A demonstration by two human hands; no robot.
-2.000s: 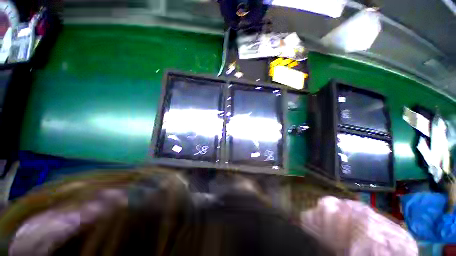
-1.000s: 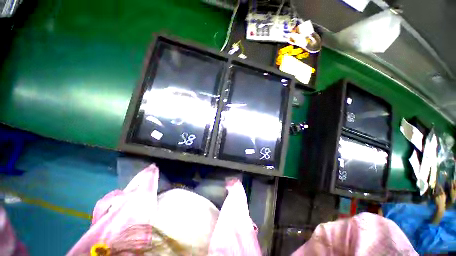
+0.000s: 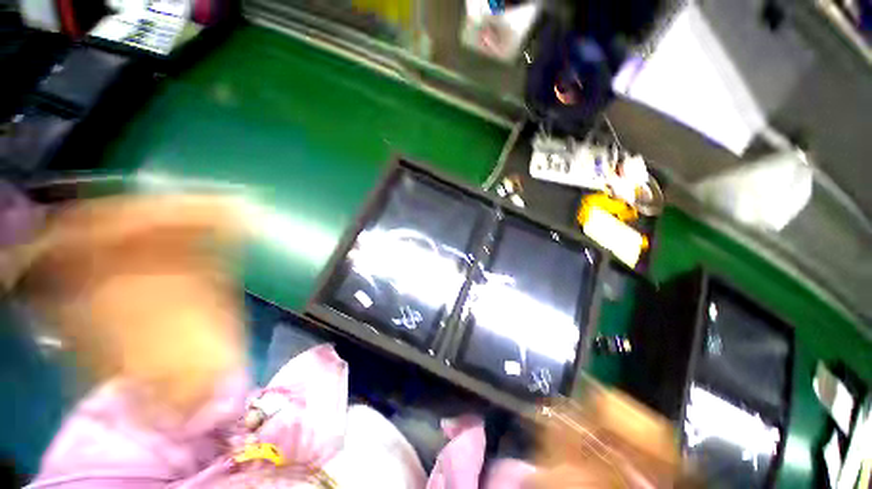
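Observation:
A black two-slot tray (image 3: pixel 382 335) sits tilted in view on the green mat. A glossy black tablet (image 3: pixel 411 258) fills its left slot and another tablet (image 3: pixel 531 301) its right slot; both carry white handwritten marks and a small white label. My left hand (image 3: pixel 153 287) is raised at the left, heavily blurred, away from the tray, with no held thing visible. My right hand (image 3: pixel 612 439) is blurred at the tray's near right corner; its fingers are unclear, and I cannot tell whether it grips the tray.
A tray stack (image 3: pixel 669 353) stands at the right, glossy tablets on top. Behind are yellow finger cots (image 3: pixel 604 208), a white keypad-like board (image 3: pixel 564 162) and a dark fan (image 3: pixel 574 81). Dark trays (image 3: pixel 81 81) lie at far left. Small dark metallic items (image 3: pixel 612 342) lie between the trays.
Both my hands have come into view, left hand at the left and right hand at the tray's near right corner. The view has turned and shifted; the tray appears lower and more slanted.

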